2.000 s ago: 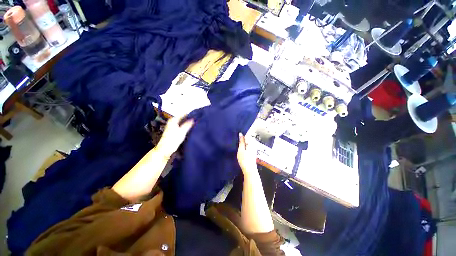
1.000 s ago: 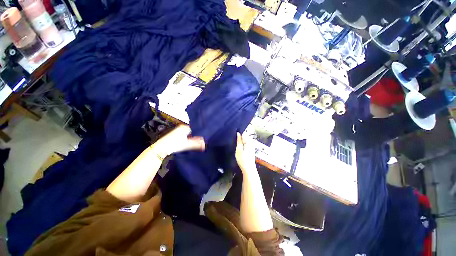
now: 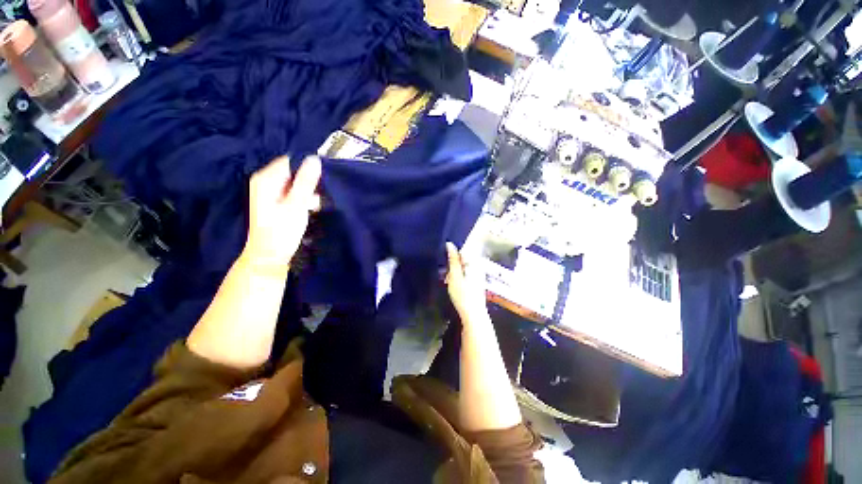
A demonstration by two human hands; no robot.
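A navy garment piece [image 3: 402,203] stretches between my hands, its upper right part at the needle area of the white overlock machine [image 3: 605,142]. A small white label [image 3: 385,280] shows on it. My left hand [image 3: 282,213] is raised at the piece's upper left corner and pinches its edge between thumb and fingers. My right hand [image 3: 463,284] lies at the piece's right edge near the table's front edge, with the cloth at its fingertips; the exact hold is partly hidden. The needle and presser foot are too unclear to make out.
A large navy garment pile [image 3: 274,85] lies left of the machine. The white machine table [image 3: 614,317] has a brown edge, with an open bin [image 3: 570,378] below. Bottles [image 3: 38,66] stand upper left. Thread cones [image 3: 832,180] are far right. More navy cloth hangs at right.
My left hand has moved up and left, pulling the garment piece's corner out, so the cloth is now spread and the white label shows. My right hand has stayed nearly in place.
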